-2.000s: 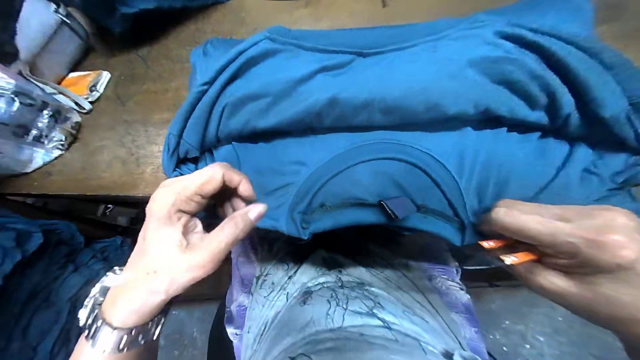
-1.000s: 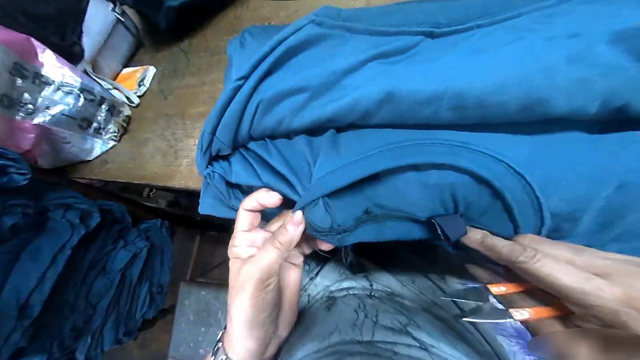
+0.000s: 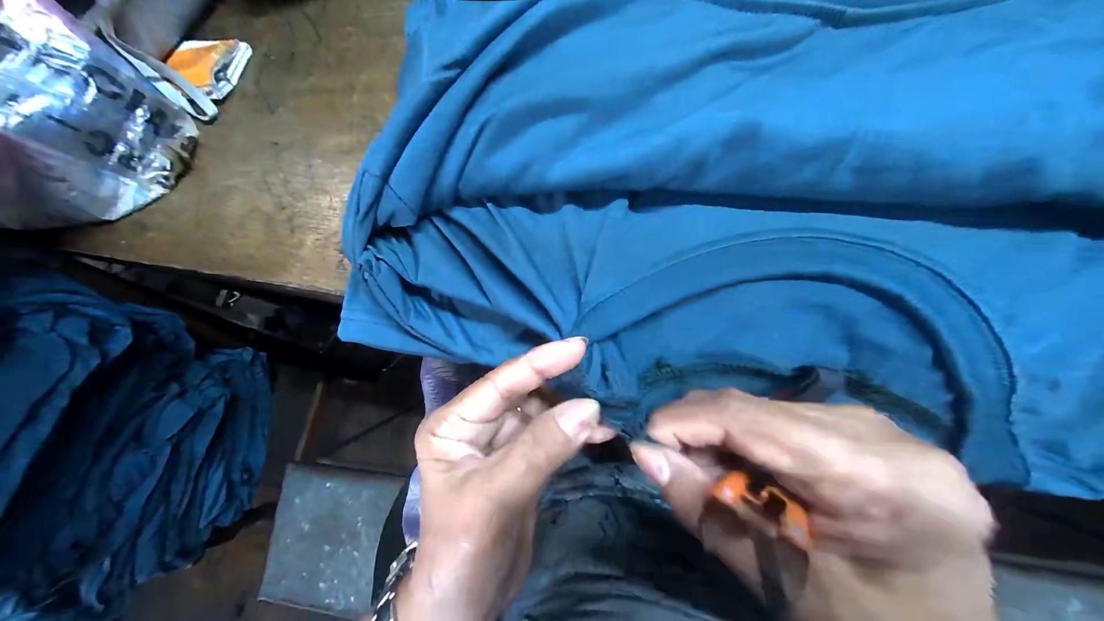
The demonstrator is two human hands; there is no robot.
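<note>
A blue knit shirt (image 3: 742, 147) lies folded over the table edge, its curved neckband (image 3: 828, 259) facing me. My left hand (image 3: 500, 466) holds gathered fabric beside the left end of the neckband, the index fingertip resting on the folds. Close to its right, my right hand (image 3: 819, 483) pinches the neck edge between thumb and index finger. Orange-handled thread snips (image 3: 763, 509) are tucked in the right palm, blurred, with their blades mostly hidden. A small dark label (image 3: 819, 382) shows inside the neckline, partly behind the right hand.
On the wooden table (image 3: 276, 172) at the left lie a shiny plastic bag (image 3: 95, 129), a grey strap and an orange packet (image 3: 210, 67). A pile of blue garments (image 3: 121, 431) hangs at lower left, beside a grey metal surface (image 3: 332, 535) below the table.
My right hand has moved left from near the label to beside my left hand, taking the snips along. It now pinches the neck edge. The view has shifted closer to the cloth.
</note>
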